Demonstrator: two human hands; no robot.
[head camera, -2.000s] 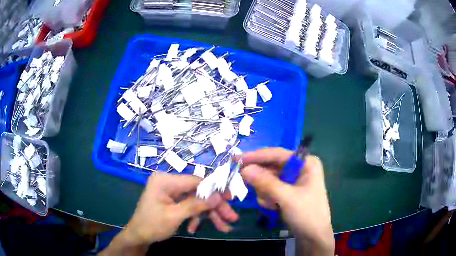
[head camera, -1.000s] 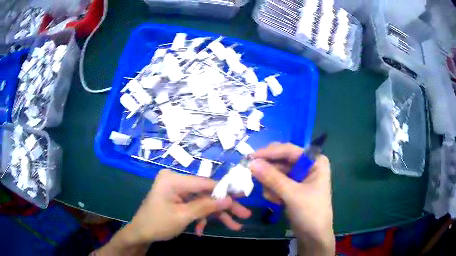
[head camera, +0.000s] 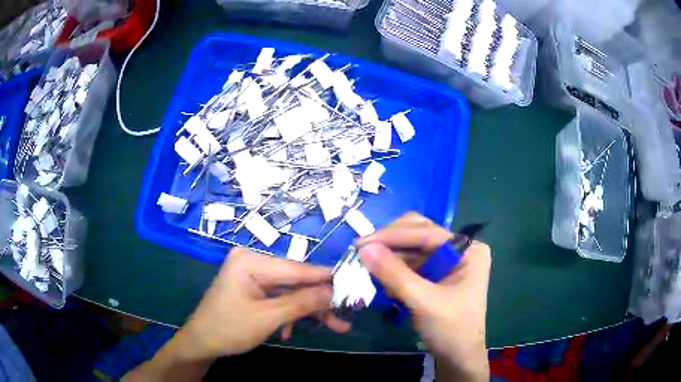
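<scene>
A small bunch of metal rods with white flag labels (head camera: 353, 286) is between my two hands, in front of the blue tray's near edge. My left hand (head camera: 257, 302) holds the bunch from the left. My right hand (head camera: 433, 280) pinches its upper end with thumb and forefinger and also holds a blue-handled tool (head camera: 440, 261), its dark tip pointing up and right. The rod ends between my fingers are too small to make out. The blue tray (head camera: 425, 198) holds a loose heap of labelled rods (head camera: 299, 123).
Clear tubs with labelled rods stand at the left (head camera: 93, 142), near left (head camera: 71, 257) and right (head camera: 605, 179). A tub of rods in neat rows (head camera: 493, 93) stands behind the tray. A red basket (head camera: 138, 26) and a white cord (head camera: 121, 101) are at the back left.
The bunch's flags were spread apart two seconds ago and now sit close together. The view has shifted, and a white cord has come into sight at the left. Both hands keep their hold.
</scene>
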